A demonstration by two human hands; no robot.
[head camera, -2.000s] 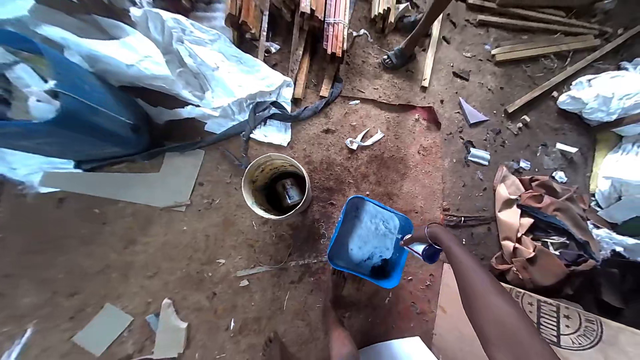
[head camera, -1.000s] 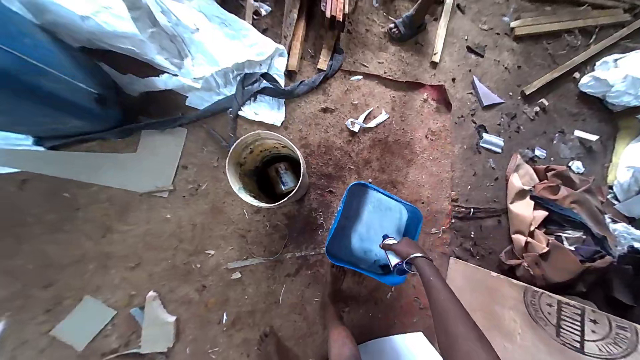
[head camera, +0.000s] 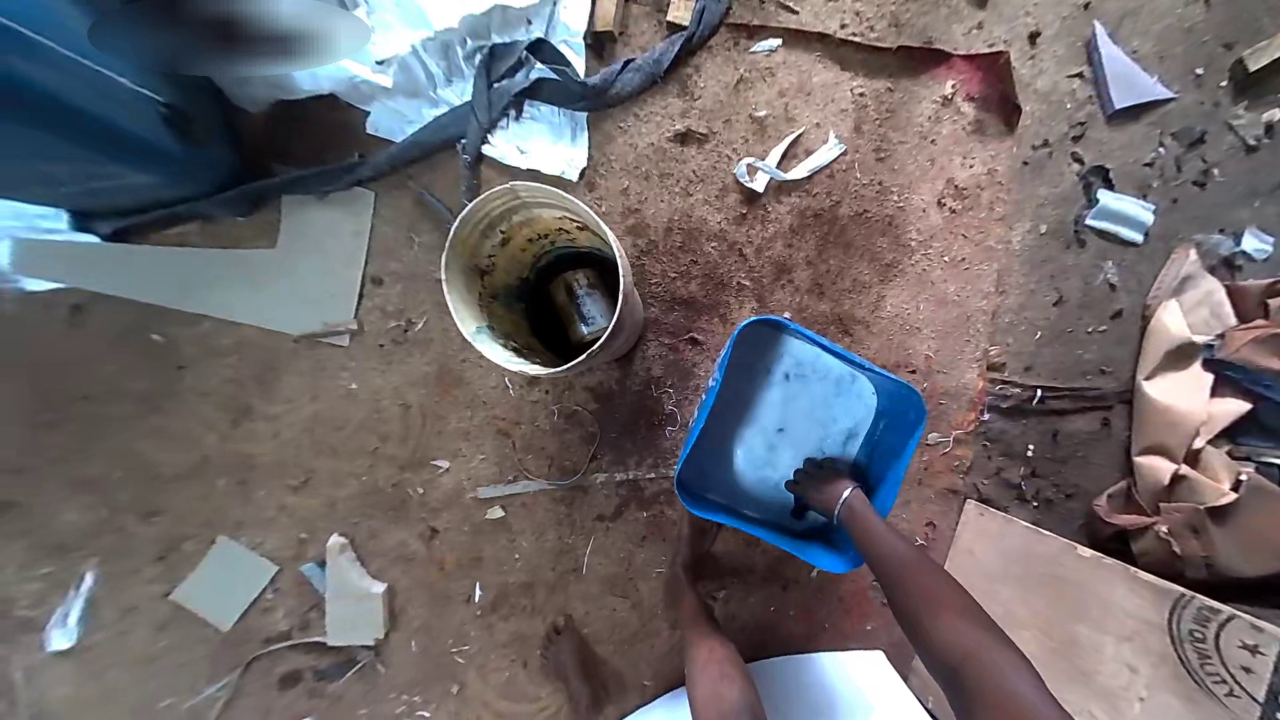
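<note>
My right hand (head camera: 822, 486), with a pale bracelet at its wrist, reaches down into a blue plastic basin (head camera: 905, 410) holding cloudy whitish liquid. Its fingers are at the liquid near the basin's near side; a small dark shape shows beside them, and whether they grip it is unclear. A limb that looks like my left forearm rises from the bottom edge to the basin's near left corner, where the hand is hidden by dark shadow and the rim. Up and left of the basin stands a stained cream bucket (head camera: 480, 335) with a metal can (head camera: 582, 305) lying in dark contents.
Around lie a cardboard piece (head camera: 320, 260), a dark strap (head camera: 430, 135), silvery sheeting (head camera: 540, 130), a white strip (head camera: 785, 172) and crumpled brown paper (head camera: 1185, 450). A printed board (head camera: 1090, 620) lies lower right. A bare foot (head camera: 575, 660) is near the bottom; a blue container (head camera: 90, 120) stands upper left.
My right hand was at the basin's right rim with a small dark-and-white object, then moved inward and down to the liquid. That object is no longer plainly visible. The view has moved closer.
</note>
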